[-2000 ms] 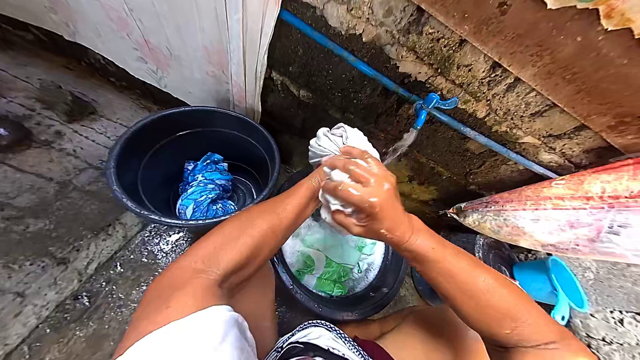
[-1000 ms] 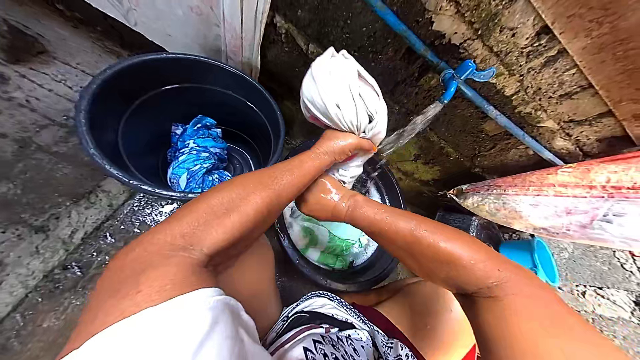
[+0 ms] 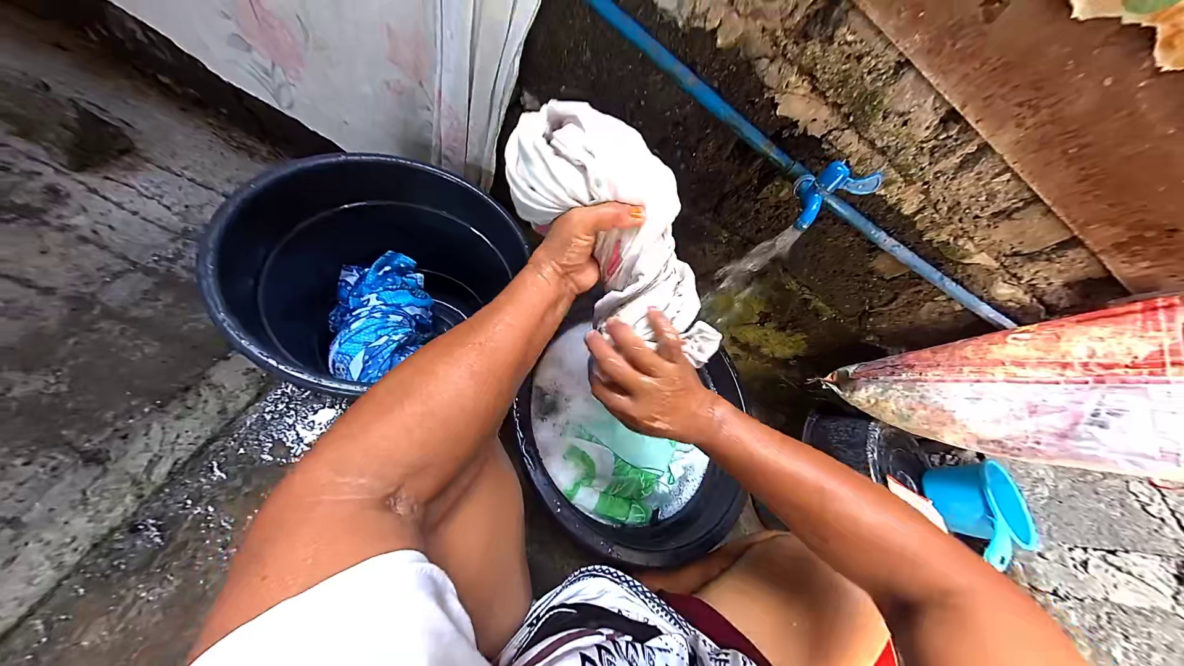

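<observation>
A twisted, wet white cloth (image 3: 606, 171) is held up above a black basin. My left hand (image 3: 583, 245) grips it around the middle, thumb across the front. Lower down, my right hand (image 3: 652, 379) is beside the cloth's lower end with its fingers spread; whether the fingertips touch it is hard to tell. Beneath, the black basin (image 3: 638, 552) holds sudsy water and a green and white cloth (image 3: 615, 476). A twisted blue patterned cloth (image 3: 379, 319) lies in the larger dark basin (image 3: 217, 277) at the left.
Water runs from a blue faucet (image 3: 809, 199) on a blue pipe (image 3: 888, 242) along the rough wall. A light-blue dipper (image 3: 967, 499) lies at the right, under a red and white sheet or sack (image 3: 1027, 398). A floral curtain (image 3: 370, 74) hangs behind the larger basin.
My right hand has loosened from the cloth, its fingers now spread. The white cloth's upper part has tipped left and folded over, where a second ago it stood upright in both hands.
</observation>
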